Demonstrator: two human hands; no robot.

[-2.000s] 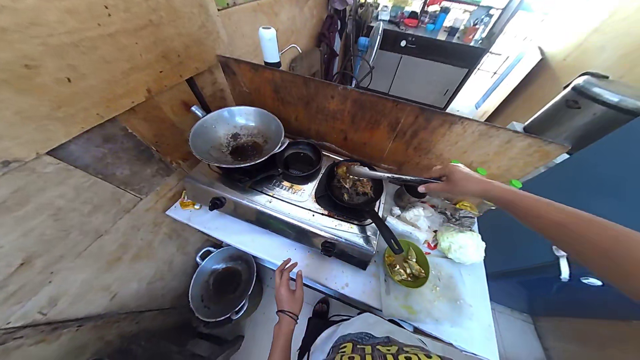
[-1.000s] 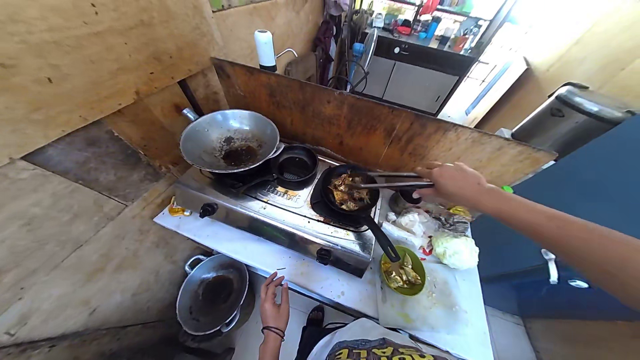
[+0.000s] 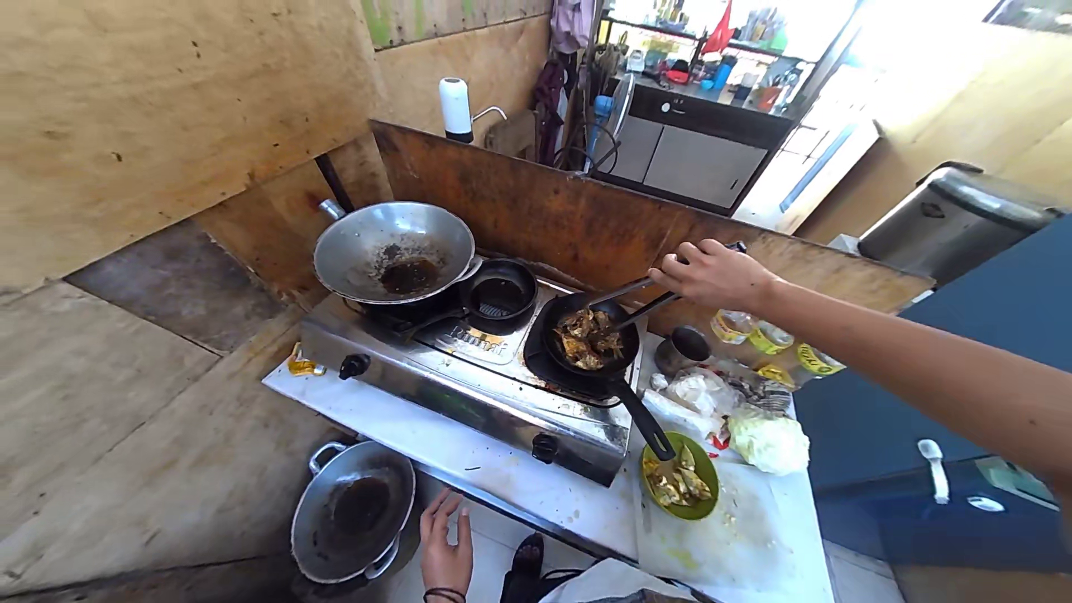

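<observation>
My right hand point(image 3: 712, 272) grips a pair of metal tongs point(image 3: 641, 306), whose tips reach into a small black frying pan point(image 3: 632, 352) on the right burner. Browned pieces of food point(image 3: 586, 339), apparently fish, lie in that pan around the tips; whether the tongs pinch a piece I cannot tell. The pan's black handle extends over a green bowl point(image 3: 708, 490) that holds yellowish fish pieces point(image 3: 678, 481). Near the front edge of the counter, my left hand point(image 3: 446, 540) hangs with its fingers apart and nothing in it, a dark band around the wrist.
A large metal wok point(image 3: 394, 251) sits on the left of the gas stove point(image 3: 469, 402), beside a smaller black pan point(image 3: 500, 291). Lower left stands a two-handled pot point(image 3: 356, 511). Right of the stove are a metal cup point(image 3: 682, 350), plastic bags point(image 3: 703, 392), a cabbage point(image 3: 769, 440) and a cutting board point(image 3: 720, 544).
My right hand has kept its hold on the tongs, which now stand spread over the food; a second ago their arms were closer together. My left hand remains near the counter's front edge.
</observation>
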